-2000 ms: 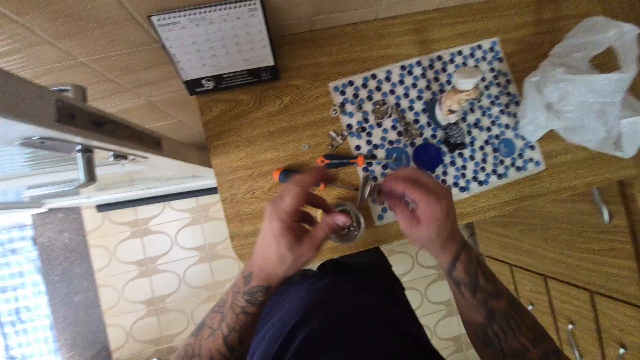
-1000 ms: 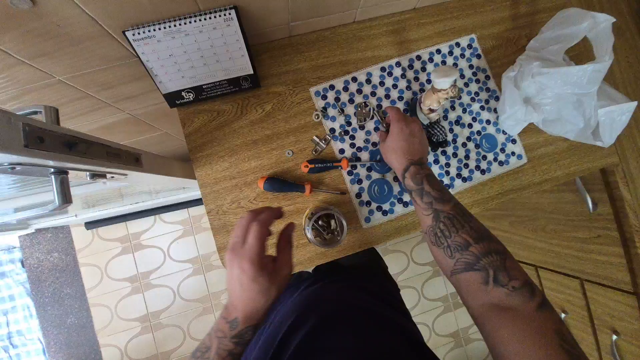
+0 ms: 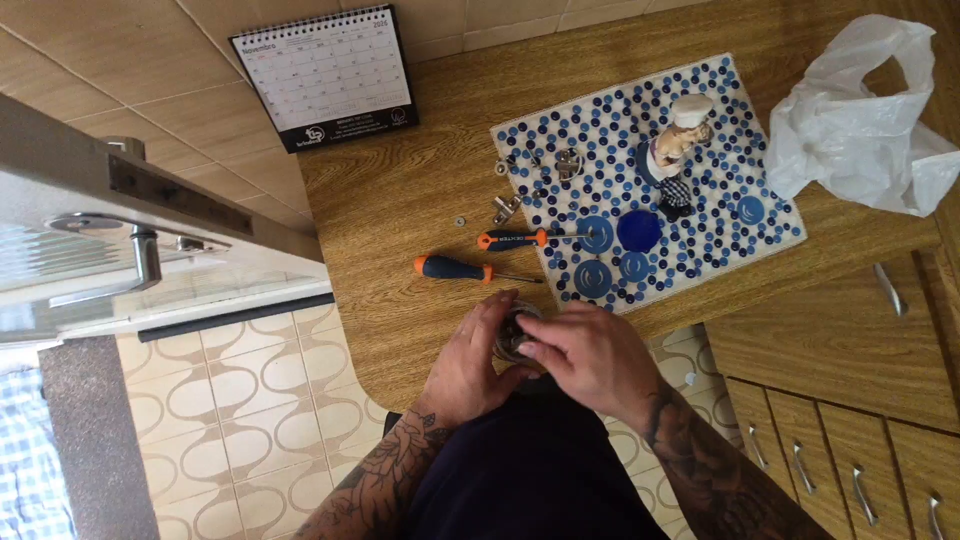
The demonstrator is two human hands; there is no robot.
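My left hand (image 3: 476, 360) is wrapped around the side of a small round clear jar (image 3: 511, 337) at the counter's front edge. The fingertips of my right hand (image 3: 592, 356) reach into the jar's mouth; whether they pinch anything is hidden. Small metal parts lie inside. Beyond the jar lie two screwdrivers with blue and orange handles, the nearer one (image 3: 454, 268) on the wood, the farther one (image 3: 514, 239) with its tip on a dotted mat (image 3: 712, 247). A metal hinge (image 3: 507, 209) rests by the mat's left edge, and another metal fitting (image 3: 568, 165) is on the mat.
A chef figurine (image 3: 671, 154) lies on the mat near a dark blue round lid (image 3: 638, 230). A white plastic bag (image 3: 847, 127) is at the right, a desk calendar (image 3: 326, 79) at the back left. A small washer (image 3: 460, 221) sits on the wood. A door (image 3: 187, 217) stands at left.
My right hand has come back from the metal parts on the mat to the jar. My left hand, beside the jar one second ago, now holds it.
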